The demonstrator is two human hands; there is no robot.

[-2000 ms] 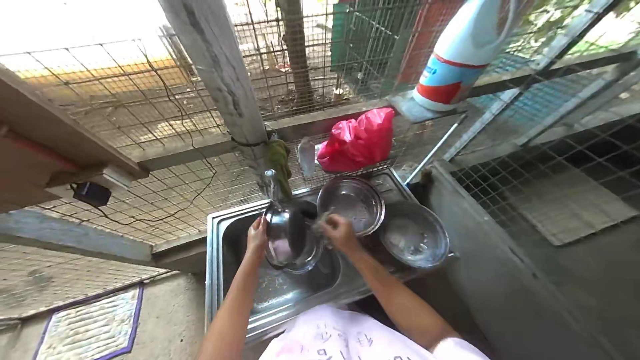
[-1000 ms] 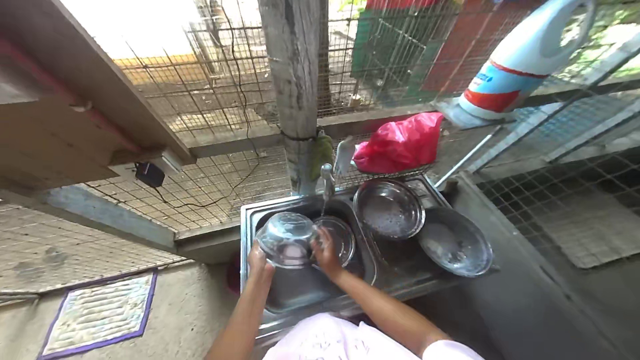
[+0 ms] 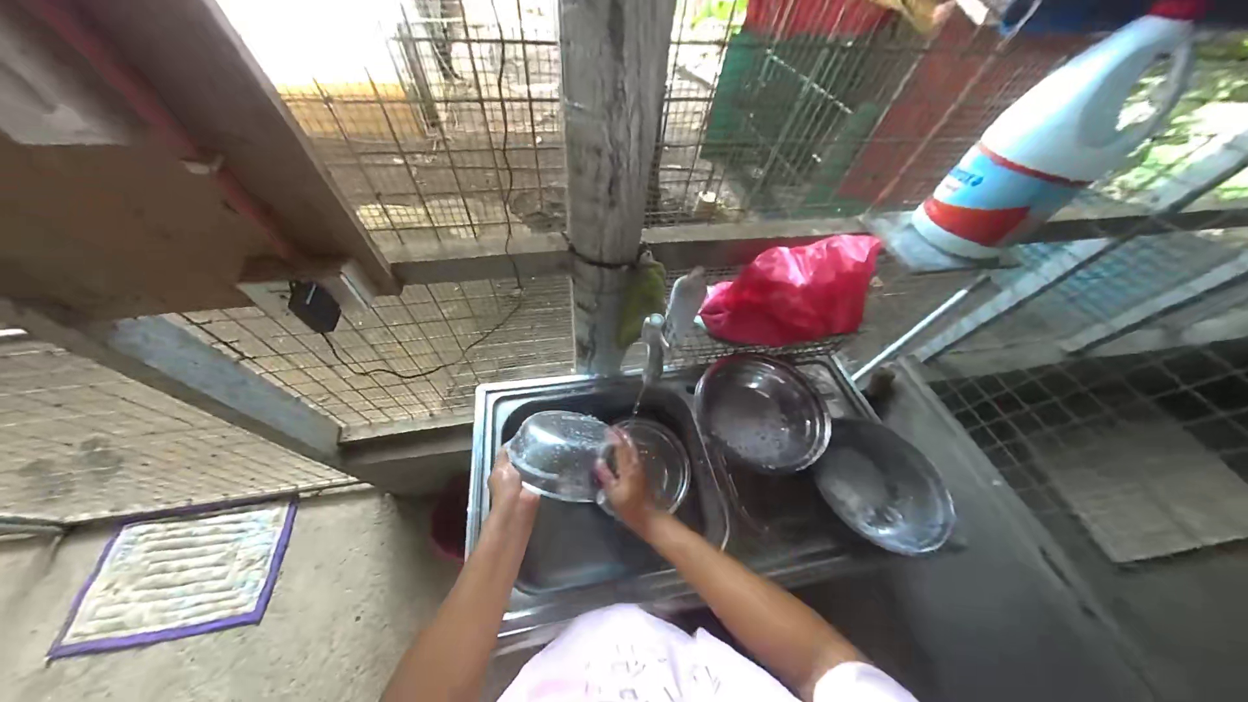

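Note:
My left hand [image 3: 511, 485] grips the left rim of a clear glass bowl [image 3: 561, 450], which is tilted with its base up over the sink basin [image 3: 570, 561]. At the bowl's right side is my right hand [image 3: 629, 480], its fingers spread and slightly blurred against the glass. Below and behind this hand, another clear bowl [image 3: 671, 466] sits in the basin. Thin water runs from the faucet [image 3: 654, 341] at the back of the sink. Whether my right hand holds anything against the glass, I cannot tell.
A round glass bowl [image 3: 762, 414] and an oval glass dish [image 3: 885, 487] rest on the drainboard at right. Behind them lie a red plastic bag [image 3: 795, 292] and a large white bottle [image 3: 1053, 146] on a ledge. A wooden post [image 3: 609, 146] rises behind the faucet.
Two seconds ago the bowl was tilted up near the faucet; it is now base up, lower and further left over the basin. My right hand has shifted along its side. The view has swung.

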